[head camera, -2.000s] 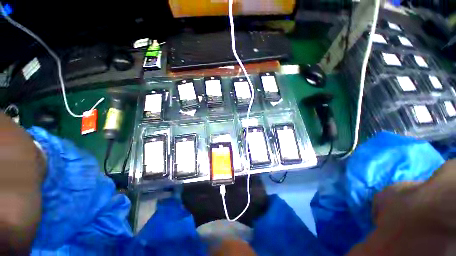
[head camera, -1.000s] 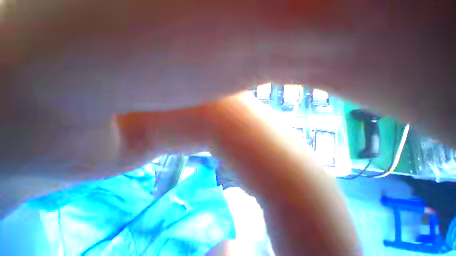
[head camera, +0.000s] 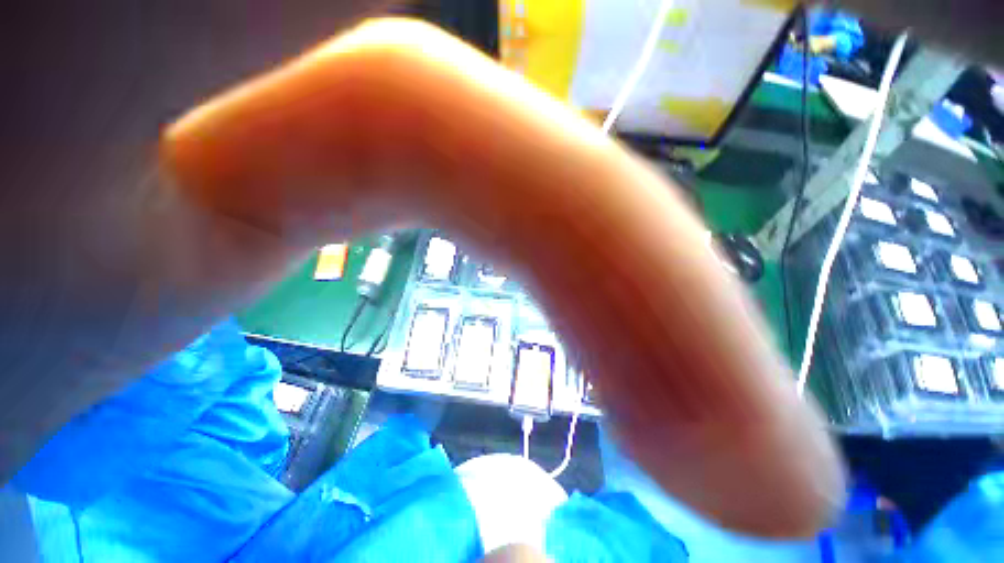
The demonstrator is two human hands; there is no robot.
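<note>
A large blurred hand, apparently my left hand [head camera: 473, 165], is very close to the lens; a bent finger crosses to the lower right. Whether it holds anything cannot be told. My right hand cannot be made out. Behind the finger, a clear blister tray [head camera: 450, 350] holds black units with white faces. One handheld unit [head camera: 533, 377] at the tray's front has a white cable [head camera: 526, 438] plugged into its lower end. The finger hides the tray's right part.
Stacked filled trays [head camera: 919, 319] stand at right. A monitor [head camera: 661, 66] is at the back. An orange-red tag [head camera: 331, 262] and a corded cylinder [head camera: 375, 267] lie left of the tray. A black mouse [head camera: 744, 255] is right of the finger. Other people's blue sleeves show at upper right.
The close hand was absent two seconds ago, then covered the whole top of the picture; now it covers mainly the left and middle. The view has shifted. The connected unit's screen went from orange to white.
</note>
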